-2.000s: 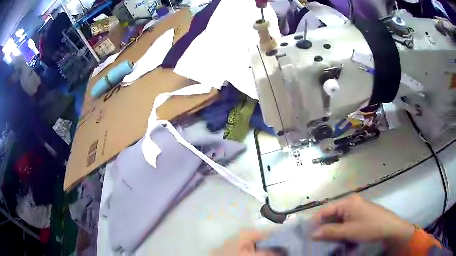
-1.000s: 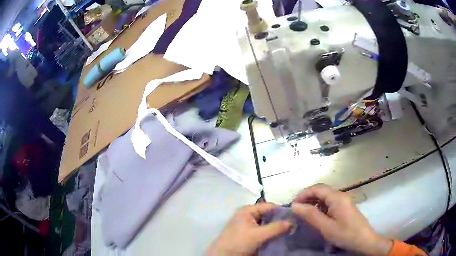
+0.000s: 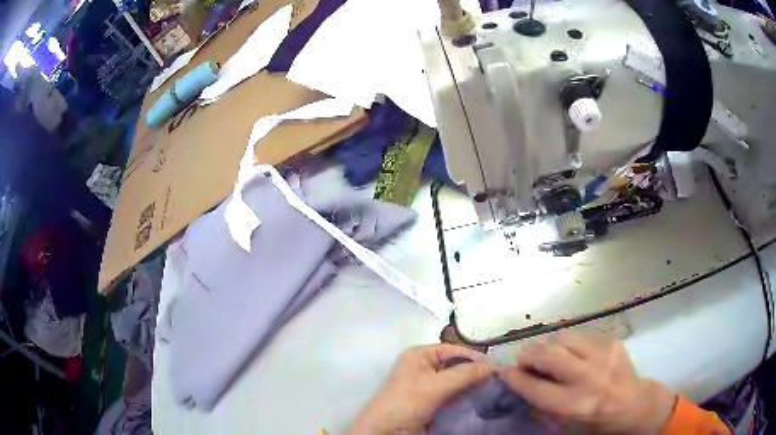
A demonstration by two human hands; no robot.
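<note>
A grey-lilac cloth piece [image 3: 481,408] is at the bottom edge of the view, in front of the machine bed. My left hand [image 3: 417,391] pinches it from the left. My right hand [image 3: 587,386], with an orange cuff, pinches it from the right, its fingertips close to my left ones. The cloth's lower part is cut off by the picture's edge. The sewing machine's needle area [image 3: 519,234] is under a bright lamp, with no cloth seen under it. A folded grey-lilac piece [image 3: 247,289] lies on the table at the left, with a white strip [image 3: 366,257] looped over it.
Cardboard [image 3: 183,191] lies at the left with a light blue roll [image 3: 183,93] on it. White pieces [image 3: 357,51] lie behind the machine head [image 3: 527,110]. An olive patterned scrap [image 3: 400,170] lies by the bed's left edge. A black band [image 3: 685,76] crosses the machine head.
Two seconds ago my hands were lower and blurred over the cloth. Both now pinch it with fingertips close together. The view has shifted slightly.
</note>
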